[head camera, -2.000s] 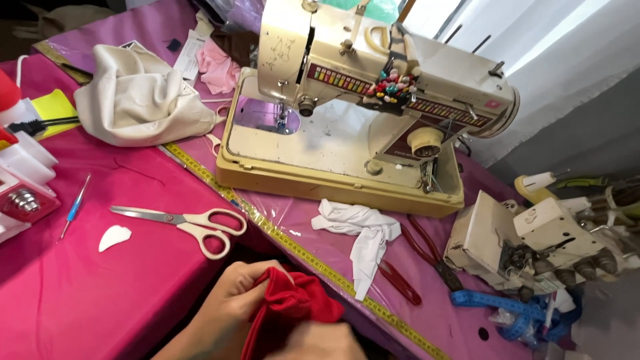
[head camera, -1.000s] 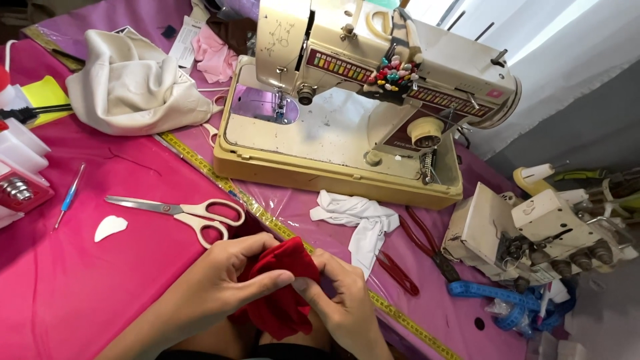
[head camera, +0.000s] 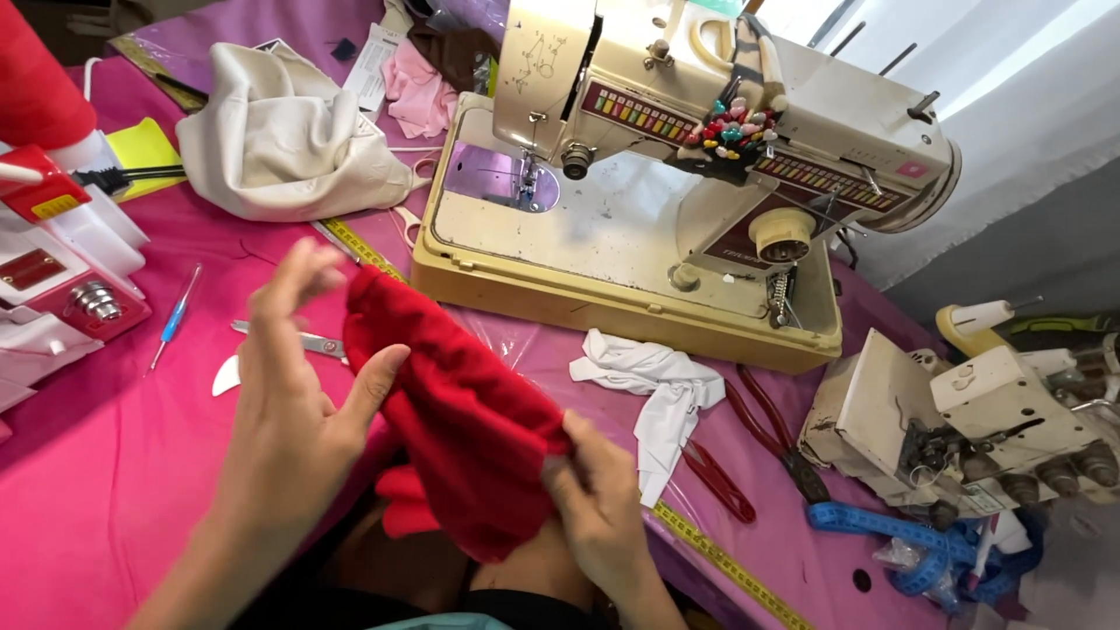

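A piece of red fabric (head camera: pixel 455 420) hangs stretched between my hands, above my lap. My right hand (head camera: pixel 595 499) pinches its right edge between thumb and fingers. At the fabric's upper left, my left hand (head camera: pixel 302 376) has its fingers raised and spread, somewhat blurred, with the thumb against or just in front of the cloth. Scissors (head camera: pixel 319 343) lie on the pink table cover behind my left hand and the fabric, their handles hidden. A white sewing machine (head camera: pixel 560 219) stands beyond the cloth, with pins in a cushion (head camera: pixel 735 127) on its arm.
Beige fabric (head camera: pixel 280 140) and pink cloth (head camera: pixel 418 87) lie at the back left. A seam ripper or similar blue-handled tool (head camera: pixel 178 315) is at left. White cloth (head camera: pixel 652 385), red-handled pliers (head camera: pixel 779 429), red thread snips (head camera: pixel 719 481), a yellow tape measure (head camera: pixel 726 564) and an overlock machine (head camera: pixel 971 429) are at right.
The red fabric, bunched in both hands before, is now spread out and raised. My left hand has moved left with its fingers opened, and my right hand has moved to the cloth's right edge.
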